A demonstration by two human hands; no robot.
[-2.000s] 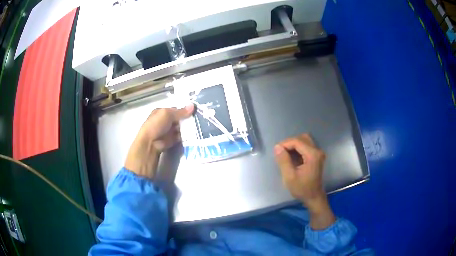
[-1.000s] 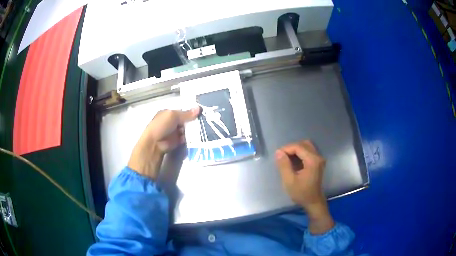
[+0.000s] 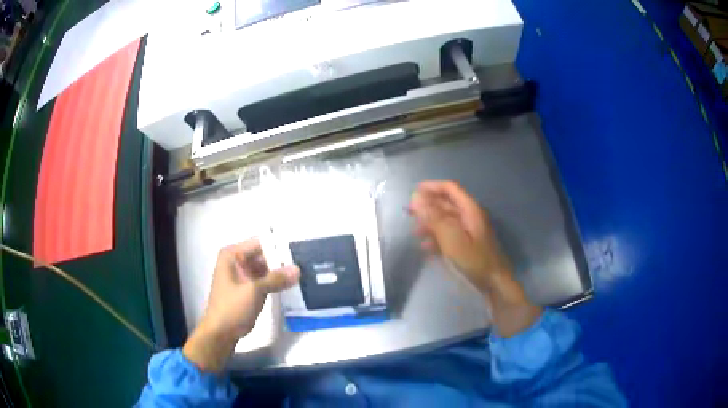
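Note:
The boxed product (image 3: 331,271) lies in its clear plastic bag on the grey steel tray (image 3: 495,215), dark picture up and blue band towards me. The bag's film (image 3: 319,179) spreads beyond the box towards the machine, in strong glare. My left hand (image 3: 243,291) holds the box's left edge, thumb on top. My right hand (image 3: 459,231) is blurred, right of the bag, fingers loosely curled and holding nothing I can see. The silver sealing bar (image 3: 335,119) runs across the front of the white sealing machine (image 3: 319,48), clear of the bag.
A red sheet (image 3: 84,159) and a white sheet (image 3: 84,48) lie at the left on the green conveyor (image 3: 80,319). A thin yellowish line (image 3: 88,291) crosses it. A bagged box (image 3: 17,333) is at the far left. Blue floor (image 3: 638,199) shows at the right.
The bagged box and my left hand have moved towards me, away from the bar. My right hand has moved up and its fingers have loosened. The clear film seen at the machine's slot no longer shows there.

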